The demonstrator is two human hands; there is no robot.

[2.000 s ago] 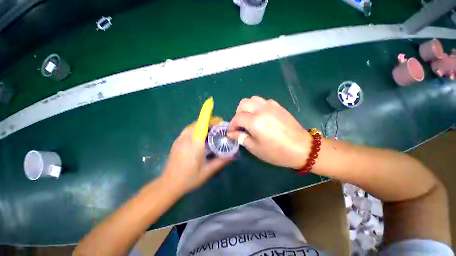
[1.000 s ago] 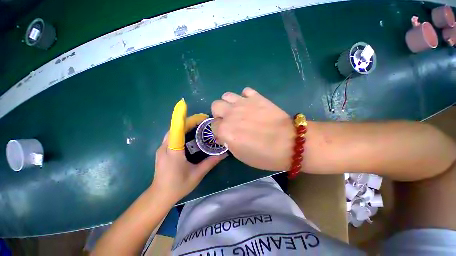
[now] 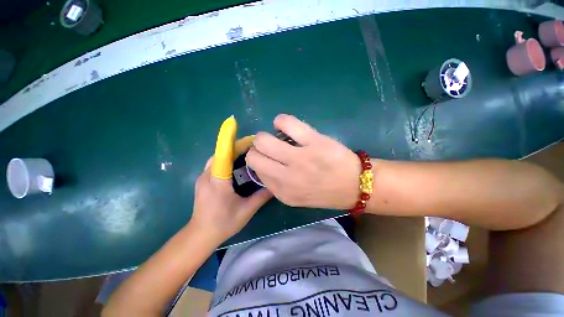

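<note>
My left hand (image 3: 221,192), with yellow finger cots on two fingers, holds a pale fan housing (image 3: 242,176) above the worktop near its front edge. The housing's rim and side tab show between my hands. My right hand (image 3: 303,164), wearing a red bead bracelet, covers most of the housing's open face. Something dark shows under its bent fingers; whether it holds that is hidden. A motor-fan unit (image 3: 449,80) with thin red and black wires lies on the worktop to the right. A white housing (image 3: 29,177) lies on its side at the far left.
Pink housings (image 3: 525,57) stand at the far right. A worn white rail (image 3: 235,31) separates the dark green worktop from the conveyor (image 3: 142,13), which carries a grey unit (image 3: 81,15). Below the worktop edge, a brown cardboard box (image 3: 396,247) stands beside jumbled white parts (image 3: 445,247).
My right hand has moved further over the housing's face, so the radial spokes seen before are now covered. The camera view has tilted down since the earliest frame.
</note>
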